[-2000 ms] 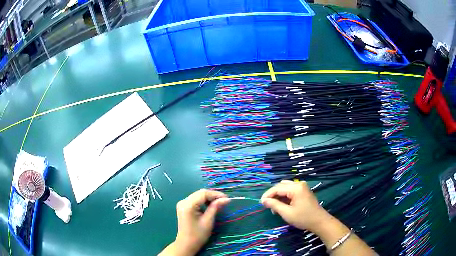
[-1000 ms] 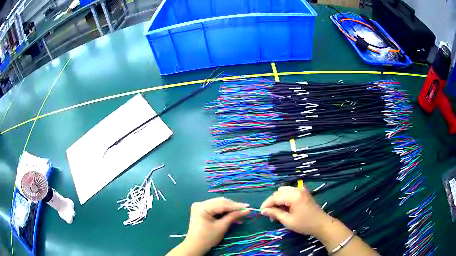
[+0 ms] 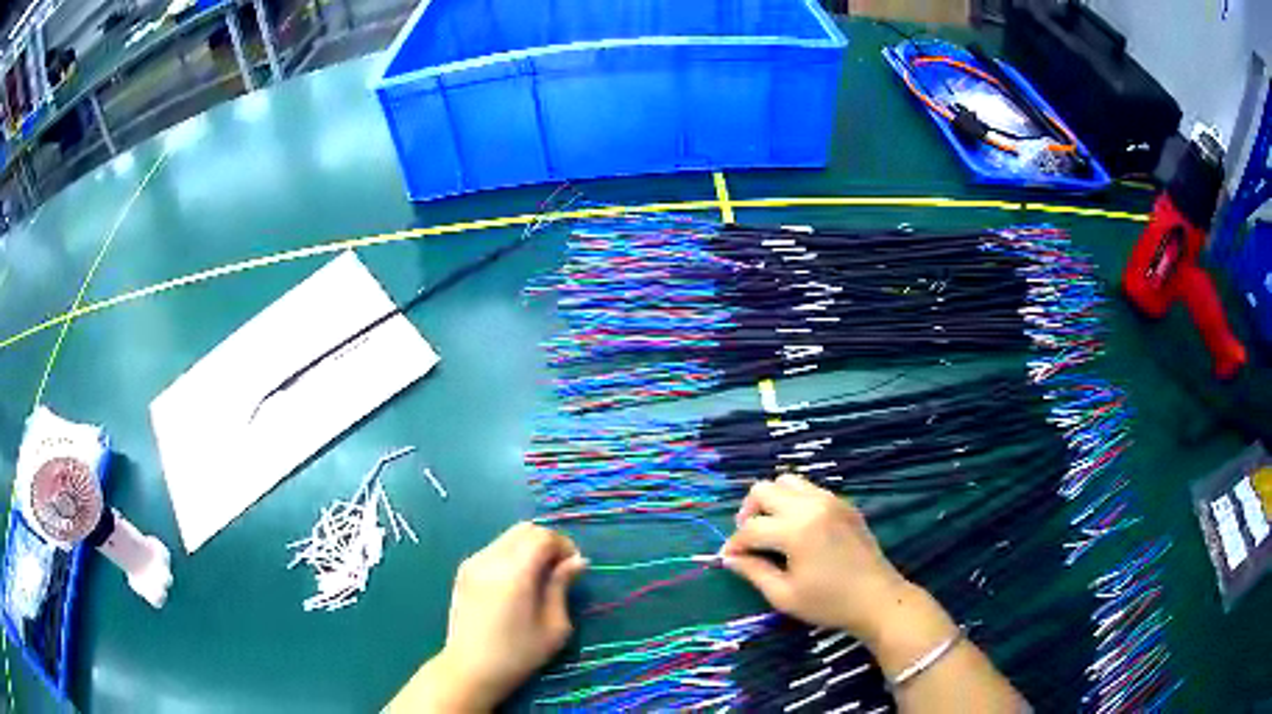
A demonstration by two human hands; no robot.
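My left hand pinches the left end of a thin green core wire, with a tiny white bit at its fingertips. My right hand pinches the same wire further right, where a short white marker tube shows at its fingertips. The wire is stretched nearly straight between the hands. A red and a blue core wire lie loose beside it. Black multi-core cables lie in thick rows with coloured ends. A loose pile of white marker tubes is left of my left hand.
A white sheet with a black sample cable lies left. A small fan rests on a blue tray at far left. A large blue bin stands at the back. A red and black tool and a plastic bag are at right.
My hands came close together, then moved apart, my left hand going left. The white tube, first near my left fingertips, now shows at my right fingertips. The view has shifted slightly.
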